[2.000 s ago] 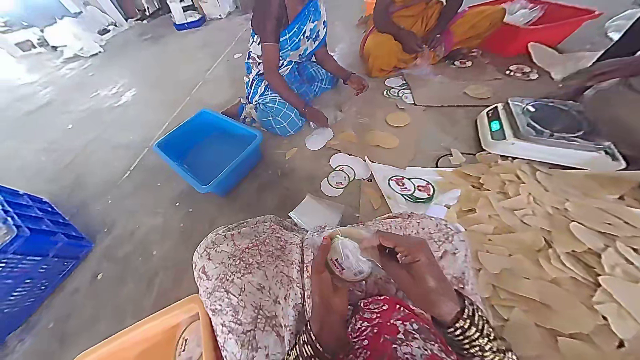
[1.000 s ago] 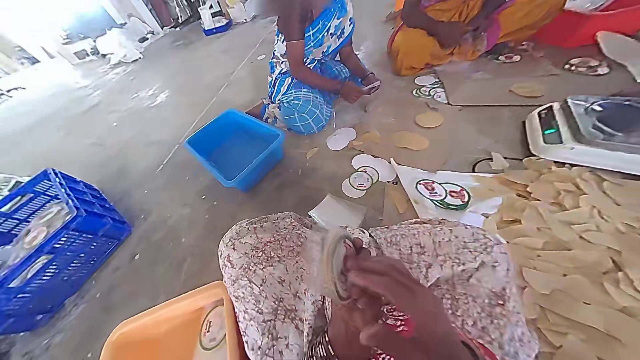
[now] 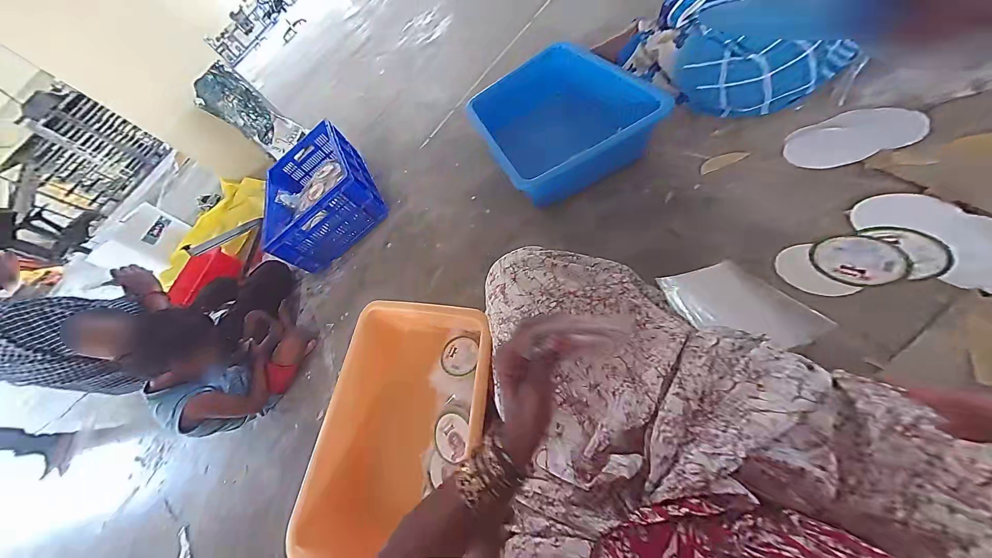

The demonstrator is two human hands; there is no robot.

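My left hand (image 3: 531, 372), with bangles at the wrist, is above my patterned lap beside the orange tub (image 3: 380, 310). It is motion-blurred, with a flat, clear-wrapped round packet (image 3: 585, 333) seemingly between its fingers. At the right edge a blurred part of my right hand or arm (image 3: 953, 411) shows; its fingers cannot be made out. Inside the tub, round packets with printed labels (image 3: 452, 436) lie along the right wall. Round labels (image 3: 859, 260) and white discs (image 3: 821, 147) lie on the floor at the right. A clear plastic sheet or bag (image 3: 736, 302) is beyond my lap.
An empty light-blue tub (image 3: 570, 116) stands ahead. A dark-blue crate (image 3: 329, 225) holding round packets is at the upper left, near a seated person (image 3: 217, 403) and a red container (image 3: 205, 275). Another person's blue checked clothing (image 3: 752, 74) shows at the top right.
The view has swung far to the left. My hands, close together at the packet before, are now apart, the left one beside the orange tub.
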